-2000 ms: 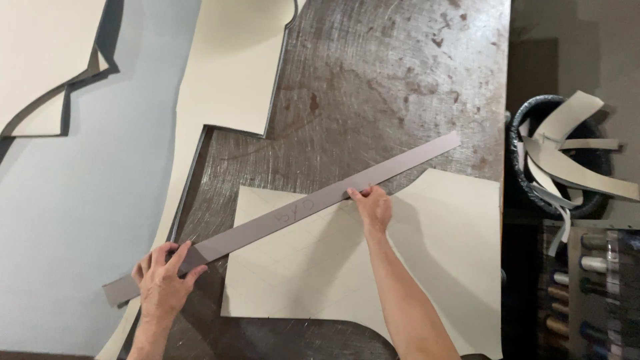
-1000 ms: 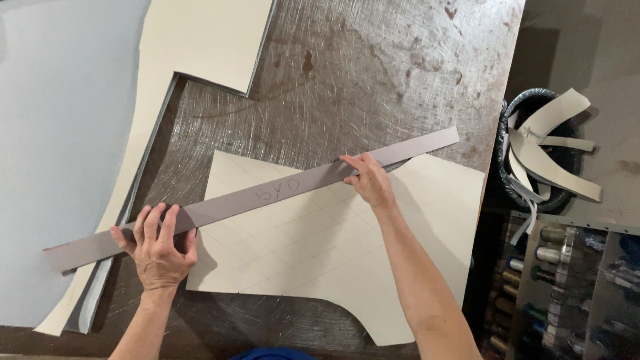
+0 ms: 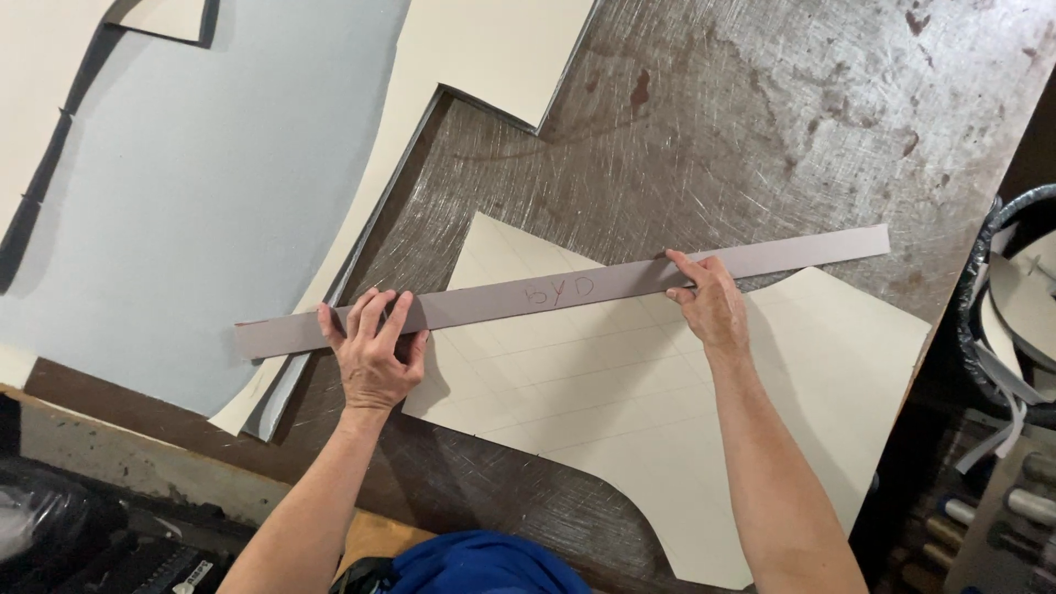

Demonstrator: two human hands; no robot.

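A long flat grey strip (image 3: 511, 299), marked with handwriting, lies at a slant across a cream sheet piece (image 3: 569, 388) that bears faint ruled lines and has a curved lower edge. My left hand (image 3: 375, 355) grips the strip left of the cream piece, fingers over its top edge and thumb at the lower edge. My right hand (image 3: 709, 301) pinches the strip right of its middle, its fingertips on the upper edge. The strip's left end lies over narrow tails of layered cream and grey material (image 3: 276, 388).
The scratched, stained table (image 3: 701, 132) carries a large grey-blue sheet (image 3: 223, 165) and a notched cream sheet (image 3: 495, 49) at left. Past the right edge stand a black-rimmed bin (image 3: 973, 305) of offcuts and several thread spools (image 3: 1027, 503). Dark items lie below the table at lower left.
The strip has turned to a shallower slant, with both hands still on it. The cream piece beneath has also turned in view. The view has shifted.
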